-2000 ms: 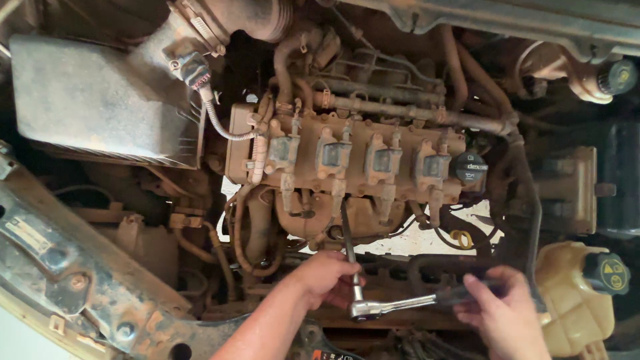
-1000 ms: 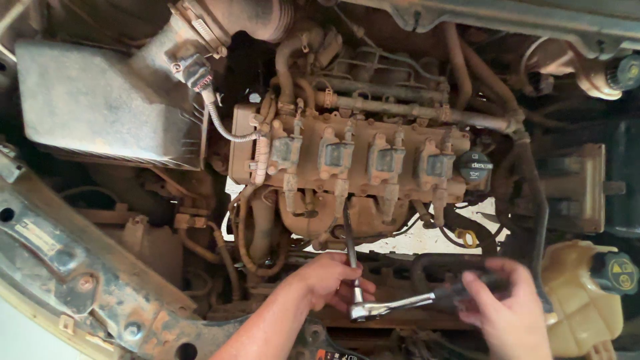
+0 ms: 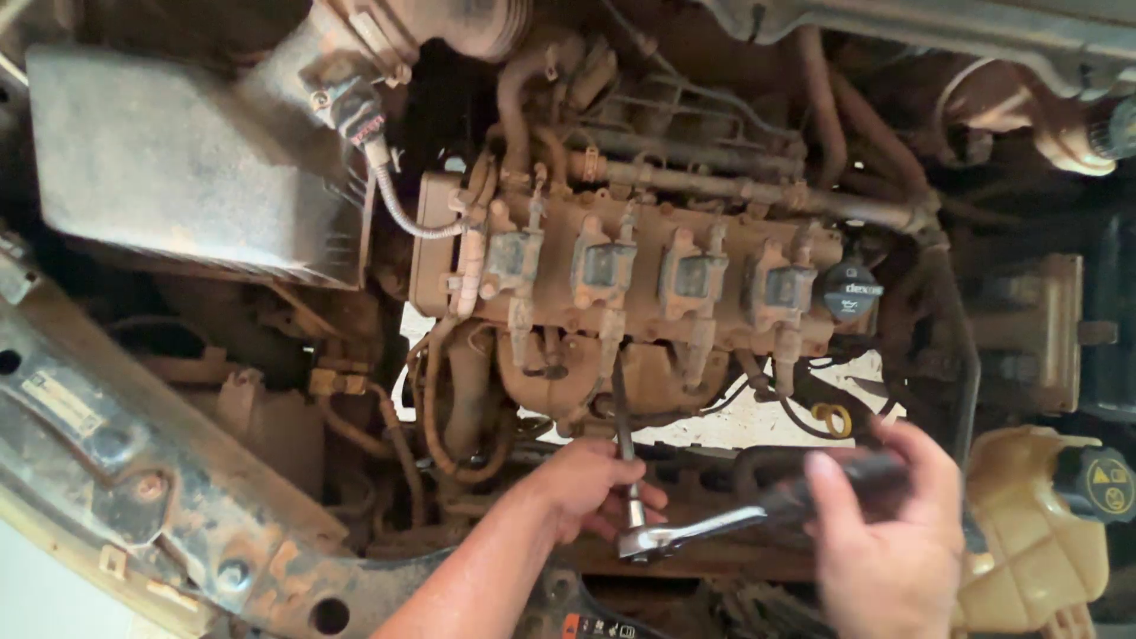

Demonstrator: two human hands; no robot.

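A chrome ratchet wrench (image 3: 692,531) with a dark handle lies across the lower middle. My right hand (image 3: 887,524) grips its handle, slightly blurred. From the ratchet head a long extension bar (image 3: 625,426) runs up toward the exhaust manifold heat shield (image 3: 559,377) below the dusty engine's valve cover. The bar's far end is hidden among the parts there. My left hand (image 3: 590,493) holds the bar between thumb and fingers, just above the ratchet head. Above it, several ignition coils (image 3: 608,264) sit in a row on the valve cover (image 3: 652,306).
At the upper left is the air filter box (image 3: 169,169). A black oil filler cap (image 3: 852,291) and a yellow dipstick ring (image 3: 832,420) are right of centre. The coolant reservoir (image 3: 1021,515) stands at the lower right, close to my right hand. A rusty front crossmember (image 3: 177,479) crosses the lower left.
My right hand and the ratchet handle have moved up a little, tilting the handle more. My left hand stays on the extension bar.
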